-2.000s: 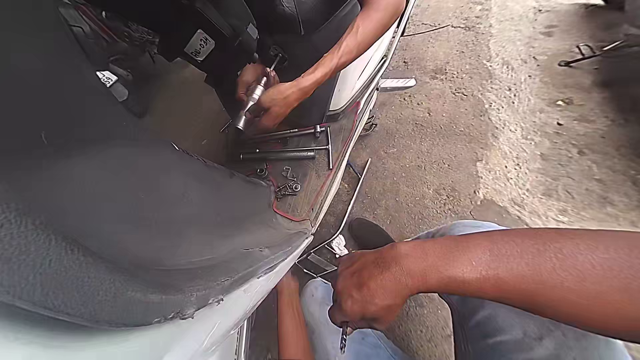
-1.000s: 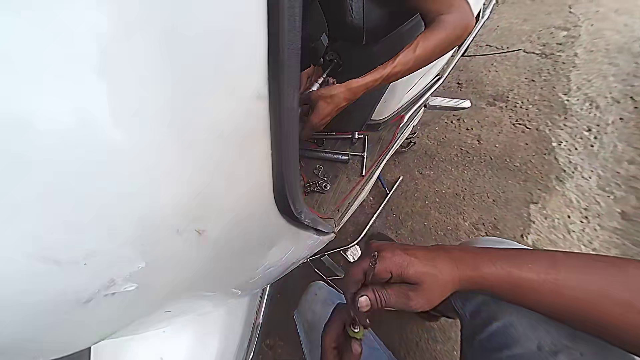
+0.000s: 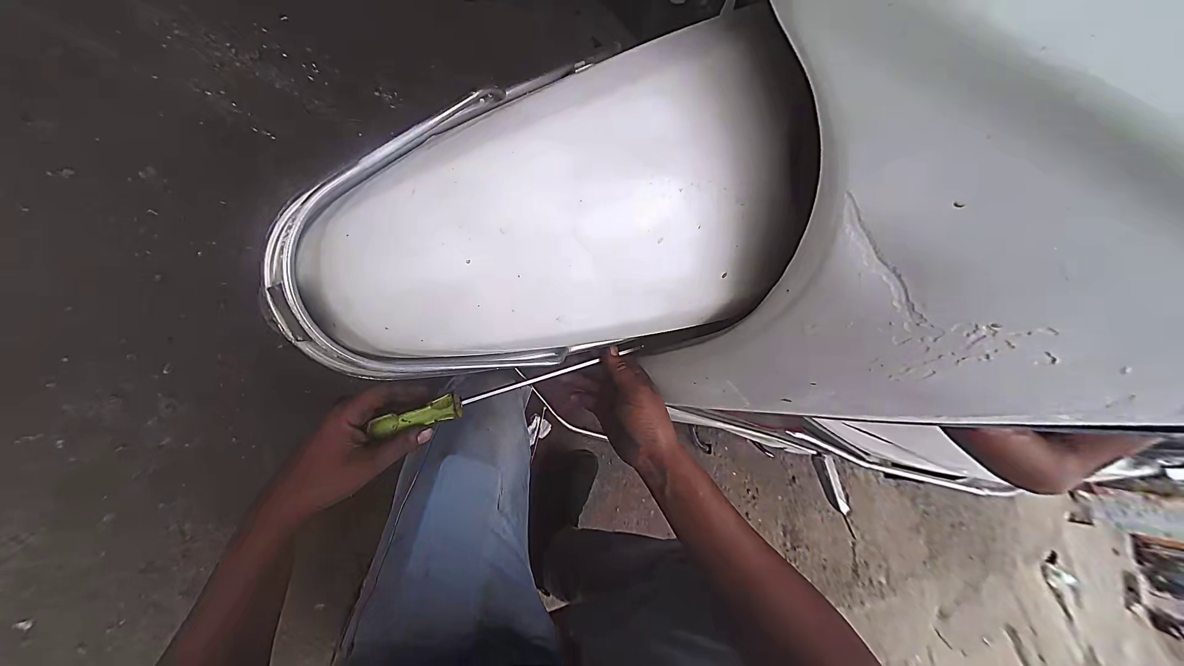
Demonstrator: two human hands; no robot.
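Note:
A screwdriver with a green handle (image 3: 414,418) and a long thin shaft lies in my left hand (image 3: 356,444), its shaft slanting up to the right. My right hand (image 3: 632,402) is at the shaft's far end, fingers near the lower edge of a white scooter's front fender (image 3: 555,213). The screwdriver's tip is hard to make out there, against the fender's edge. A metal trim bar (image 3: 287,277) curves round the fender's rounded end. Whether my right fingers grip the shaft or steady it is not fully clear.
The scooter's white body panel (image 3: 999,231), scratched and chipped, fills the upper right. Another person's arm (image 3: 1045,453) shows beyond its lower edge. My jeans-clad leg (image 3: 462,518) is below the fender. A metal footrest (image 3: 834,486) juts over the concrete ground (image 3: 758,546).
The view has swung far to the fender. My hands, close together a second ago by the green handle, are now apart, with the long shaft between them at the fender's edge.

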